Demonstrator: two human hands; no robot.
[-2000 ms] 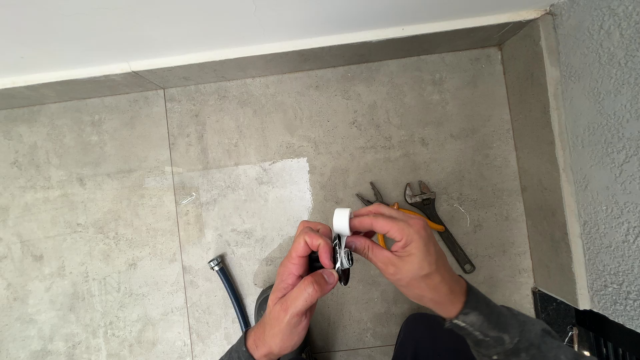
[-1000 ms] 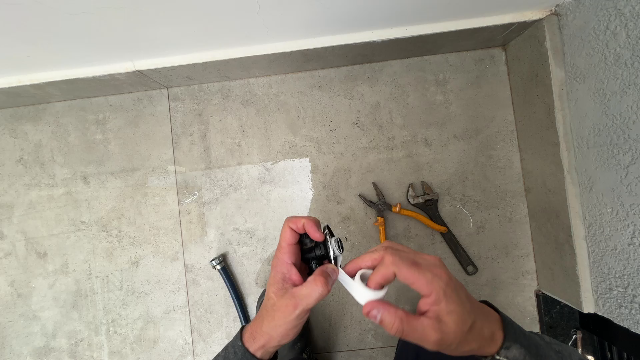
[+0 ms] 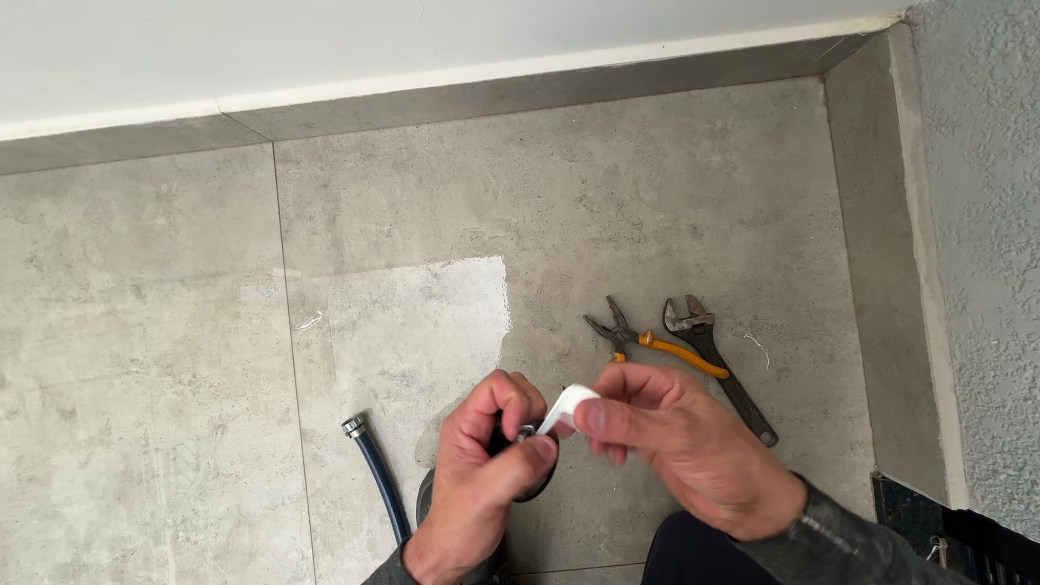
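Observation:
My left hand (image 3: 487, 471) grips a black fitting (image 3: 536, 485) with a metal threaded part (image 3: 526, 432), mostly covered by the fingers. Just right of it, my right hand (image 3: 678, 447) pinches a roll of white thread seal tape (image 3: 575, 400). A strip of the tape runs from the roll to the metal part under my left thumb. Beyond the right hand lie combination pliers (image 3: 682, 354) with orange handles, jaws apart, one handle crossing an adjustable wrench (image 3: 719, 361). Left of my left hand is a dark blue hose (image 3: 378, 479) with a metal end nut (image 3: 353, 424).
Grey floor tiles (image 3: 569, 187) meet a tiled skirting at the back and right. A textured grey wall (image 3: 983, 244) rises at the right. A black container (image 3: 910, 508) sits at the lower right. White tape scraps (image 3: 309, 321) lie on the tiles.
The roll has moved from below right of the fitting up to its upper right, with my right hand. My left hand keeps its hold on the fitting, which has turned in the fingers.

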